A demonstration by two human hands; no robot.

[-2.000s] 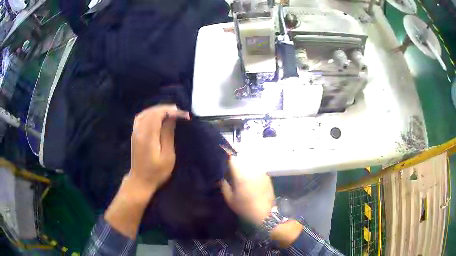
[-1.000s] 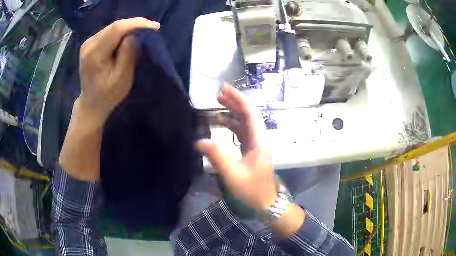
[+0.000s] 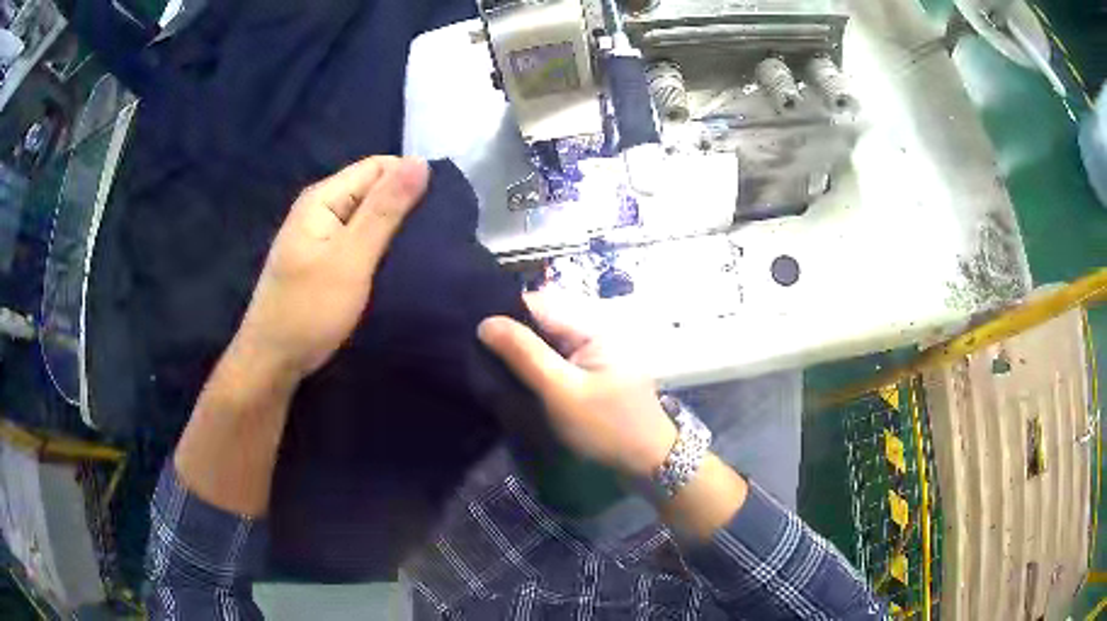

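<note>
A large dark navy garment (image 3: 389,412) hangs from my hands towards the lap, and more of it spreads over the left side. My left hand (image 3: 334,261) pinches its upper edge between thumb and fingers, left of the machine bed. My right hand (image 3: 589,388) holds the same edge lower down, thumb on top and fingers partly hidden behind the cloth. The sewing machine head (image 3: 546,79) stands above and right of the hands. Its needle area (image 3: 565,176) is in bright glare; no cloth is seen under it.
The white machine bed (image 3: 838,291) has a dark round hole and a worn right corner. Ribbed tension knobs (image 3: 779,83) are at the top. A dark strip (image 3: 630,97) hangs beside the head. A yellow rail (image 3: 1014,318) and a slatted beige panel (image 3: 1014,473) are at the right.
The left hand has moved right and down with the cloth edge. The right hand, open a second ago, has closed on the cloth. The view has shifted, so the machine appears further left.
</note>
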